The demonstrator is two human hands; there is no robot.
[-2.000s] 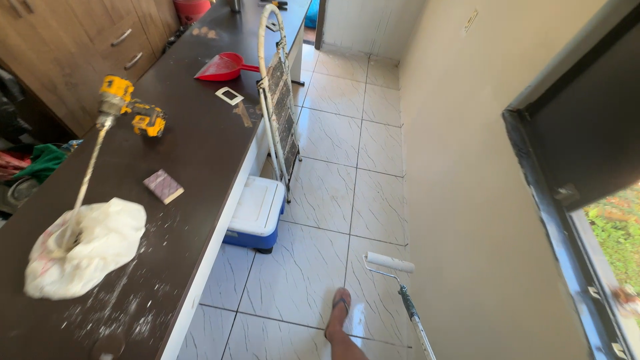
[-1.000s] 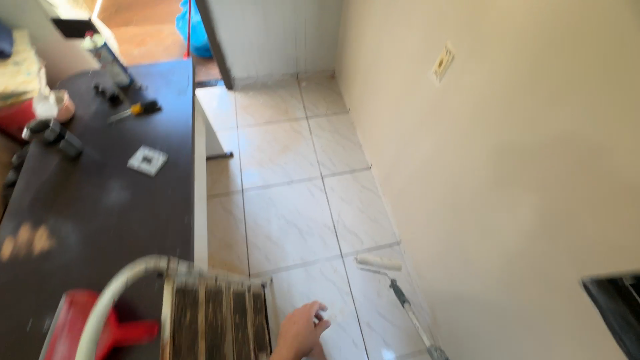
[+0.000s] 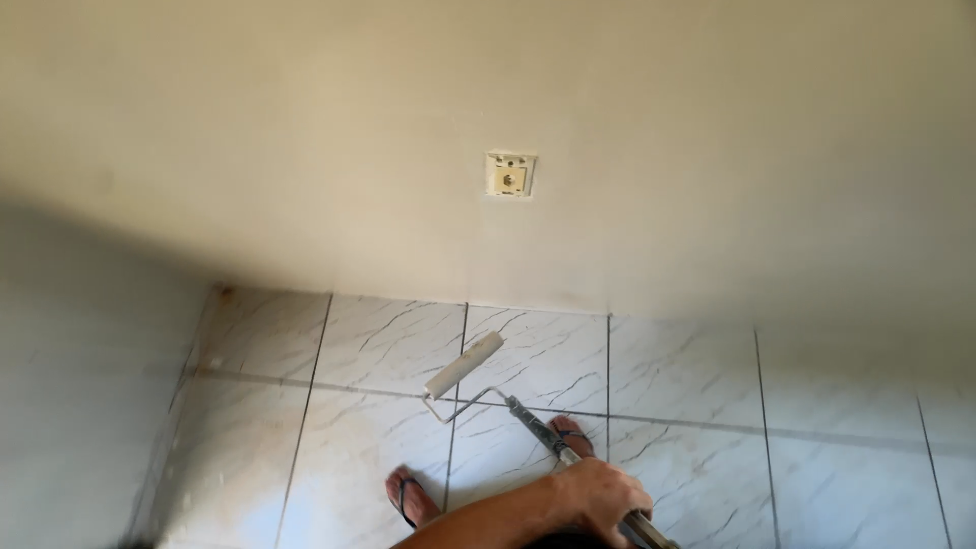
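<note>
My left hand [image 3: 610, 496] is closed around the pole of a paint roller; its forearm reaches in from the bottom edge. The roller's white cylindrical sleeve [image 3: 463, 364] is up and to the left of the hand, on a bent wire frame, above the tiled floor. Between the wire and my hand runs the paint-marked dark grip [image 3: 534, 425]. The pole's lower end leaves the picture at the bottom. My right hand is not in view.
A beige wall [image 3: 305, 152] faces me, with an uncovered electrical outlet [image 3: 510, 177] set in it. A greyish wall [image 3: 76, 366] meets it at the left. My sandalled feet [image 3: 412, 499] stand on marbled floor tiles [image 3: 686, 473].
The view has swung round to the beige wall; counter and stepladder are out of frame. My left hand, empty and apart from the roller one second ago, now grips its pole.
</note>
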